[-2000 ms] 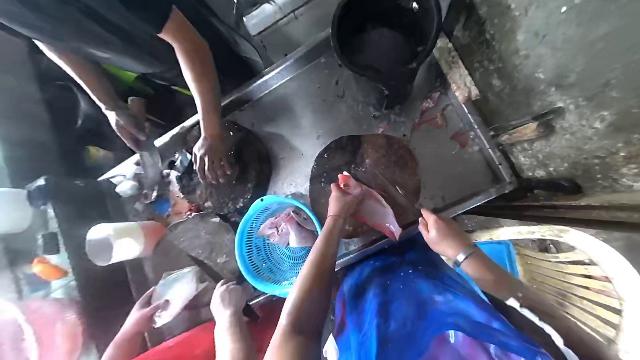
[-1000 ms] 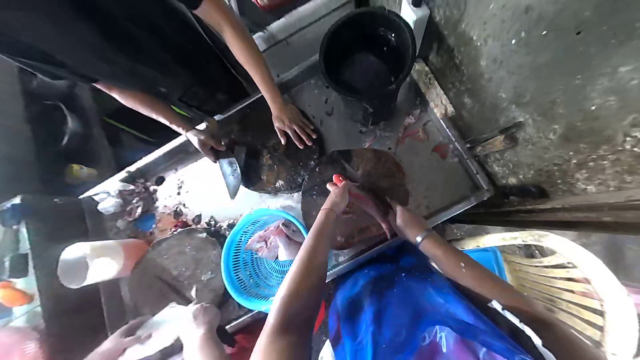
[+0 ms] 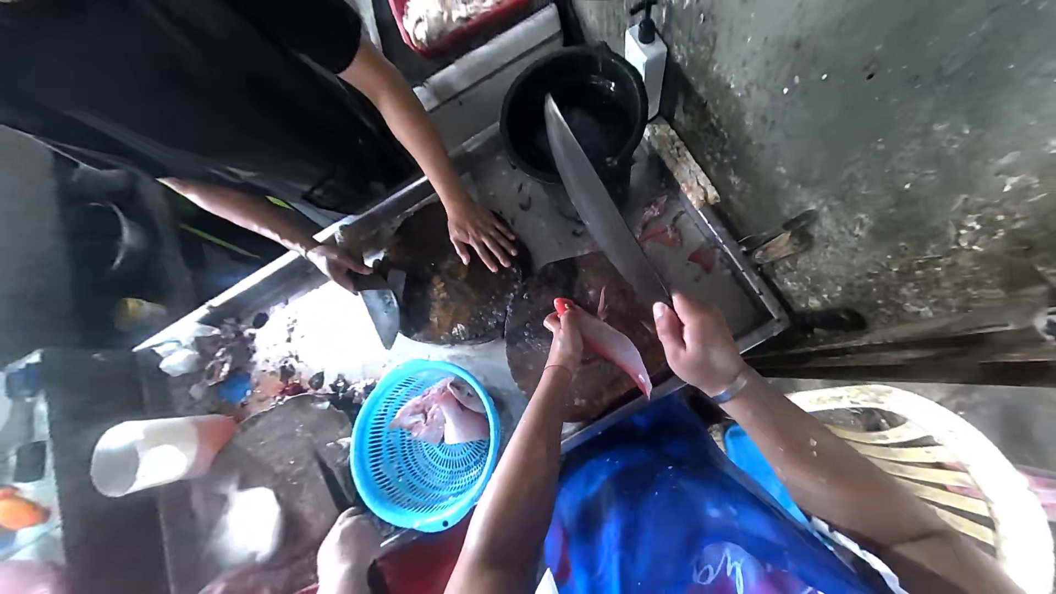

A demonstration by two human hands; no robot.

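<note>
My left hand (image 3: 566, 337) grips a pale pink piece of fish (image 3: 612, 345) over a round, dark chopping block (image 3: 540, 363). Something red shows at its fingertips. In my right hand (image 3: 700, 342) is a long-bladed knife (image 3: 601, 210), raised above the block's right side, its tip over the black bucket. More pale fish pieces (image 3: 445, 412) lie in a blue plastic colander (image 3: 361, 437), left of my left forearm.
Across the metal table (image 3: 763, 326), a co-worker's hand (image 3: 483, 233) rests on another block (image 3: 412, 247); the other holds a cleaver (image 3: 381, 309). A black bucket (image 3: 516, 124) and pump bottle (image 3: 648, 58) stand behind. A second co-worker's hand (image 3: 351, 549) is lower left, near a knife.
My right hand, at the fish one second ago, has moved right, and the long knife now shows clearly in it. Since two seconds ago, the co-worker's hands across the table have moved.
</note>
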